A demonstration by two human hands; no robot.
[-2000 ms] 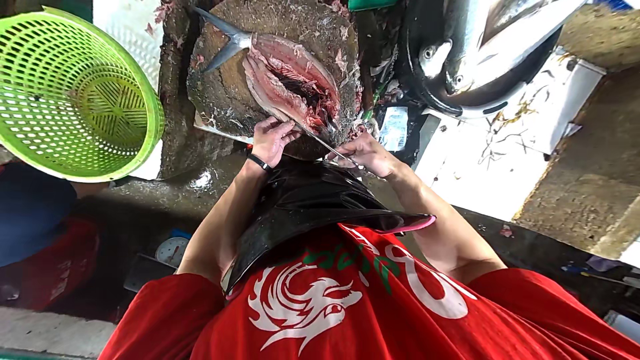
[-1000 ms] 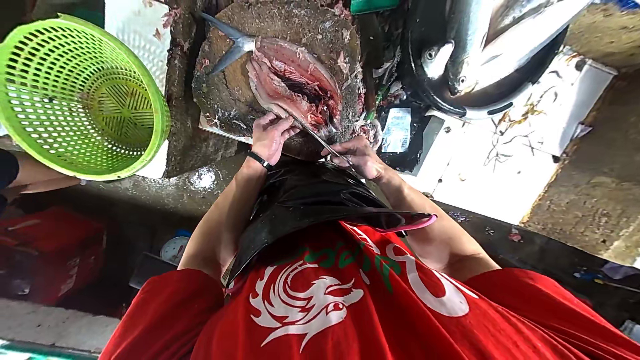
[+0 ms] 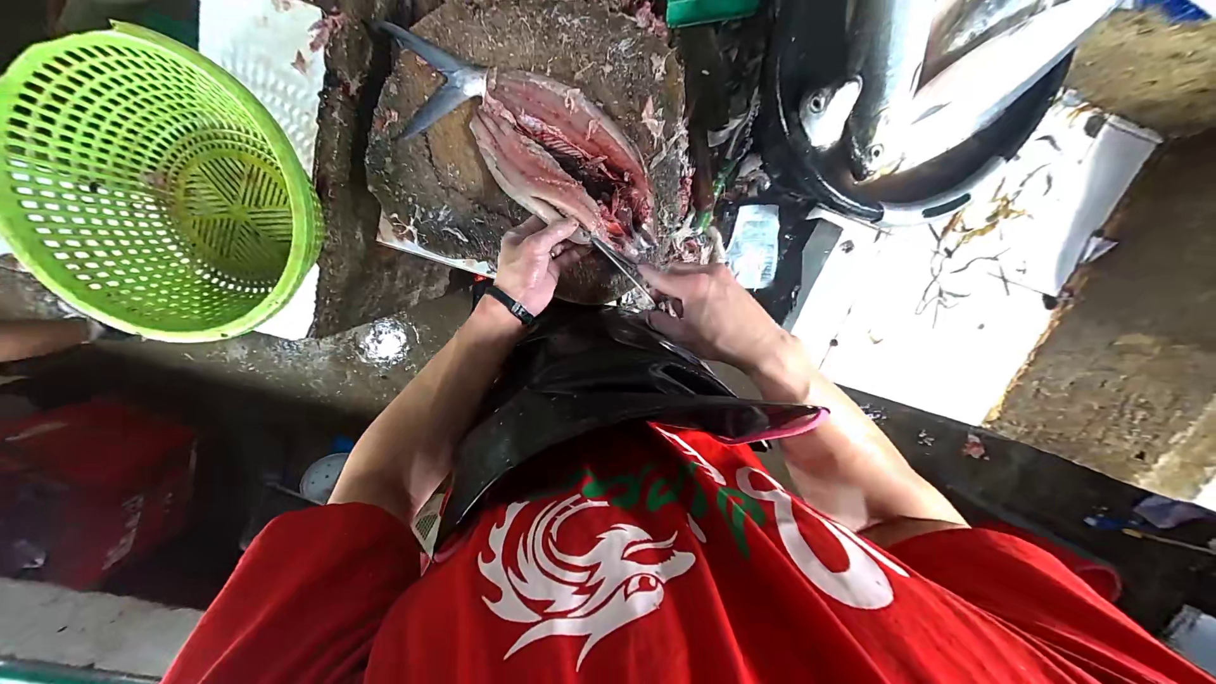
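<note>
A split-open fish (image 3: 560,152) lies on a round, worn chopping block (image 3: 427,190), its forked tail toward the upper left and its pink flesh and dark cavity showing. With its fingers, my left hand (image 3: 537,261) grips the near edge of the fish. My right hand (image 3: 708,304) holds a knife (image 3: 622,263) whose blade runs up and left to the fish's near end, close to my left fingertips. Part of the knife's handle is hidden by my right hand.
Left of the block is a green plastic basket (image 3: 309,223). Whole silver fish (image 3: 988,104) lie in a black tub (image 3: 893,211) at upper right, beside a stained white board (image 3: 921,332). A bare arm (image 3: 43,339) shows at the left edge. A black apron (image 3: 589,380) hangs before me.
The green basket has shifted slightly at the left, and an arm near it that shows one second ago is now less in view. My hands stay near the fish's near end.
</note>
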